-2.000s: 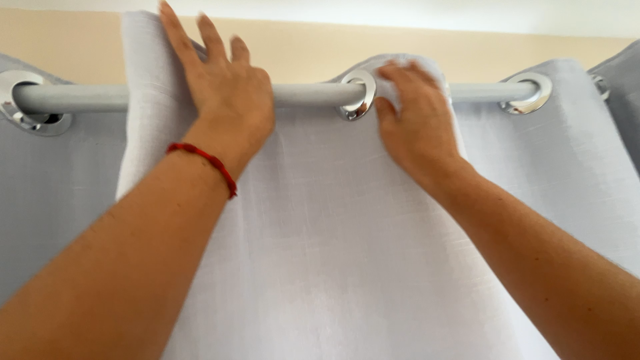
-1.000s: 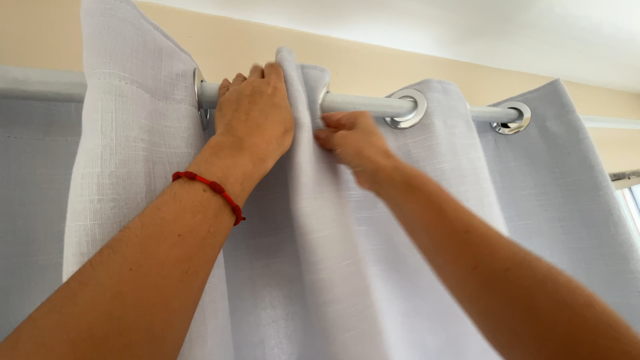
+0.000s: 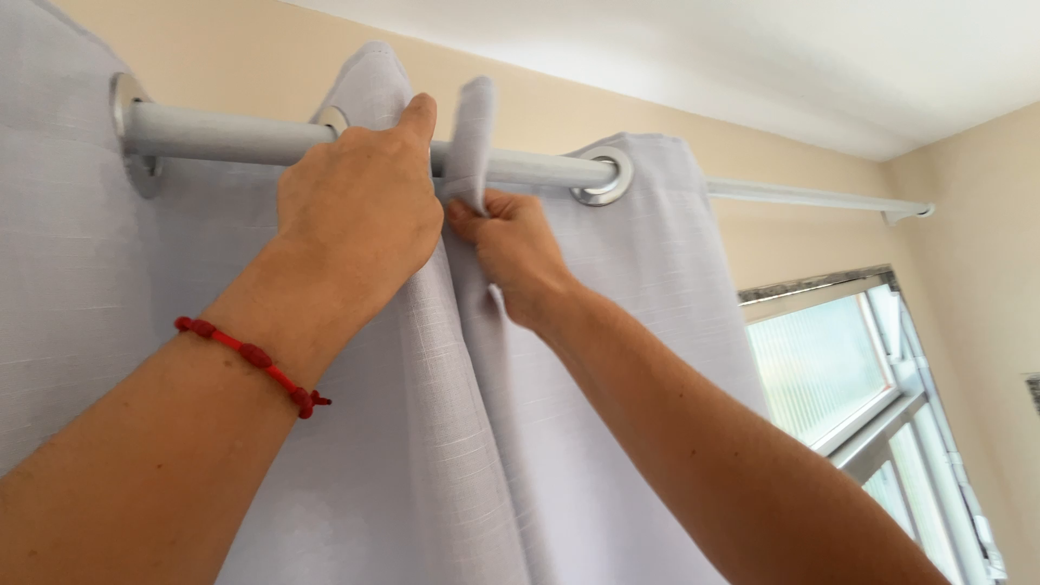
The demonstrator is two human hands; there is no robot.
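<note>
A light grey curtain [image 3: 650, 268] hangs by metal grommets from a pale curtain rod [image 3: 227, 134]. My left hand [image 3: 361, 203], with a red knotted bracelet [image 3: 256, 355] at the wrist, is up at the rod and grips a fold of the curtain; its palm side and most fingertips are hidden. Just right of it, my right hand [image 3: 516, 248] pinches another curtain fold [image 3: 471, 138] between thumb and fingers, slightly below the rod. One grommet [image 3: 603, 175] shows on the rod to the right of my hands, and another [image 3: 136, 134] at the far left.
The rod runs right to a wall bracket [image 3: 908, 213] near the corner. Below it is a metal-framed window [image 3: 821, 366] with ribbed glass. A beige wall [image 3: 821, 158] and the white ceiling [image 3: 731, 57] lie behind and above.
The view has swung right, bringing the rod's end and more of the window in. My right hand, over a grommet at first, now pinches a fold beside my left hand, whose raised fingers have closed on the curtain.
</note>
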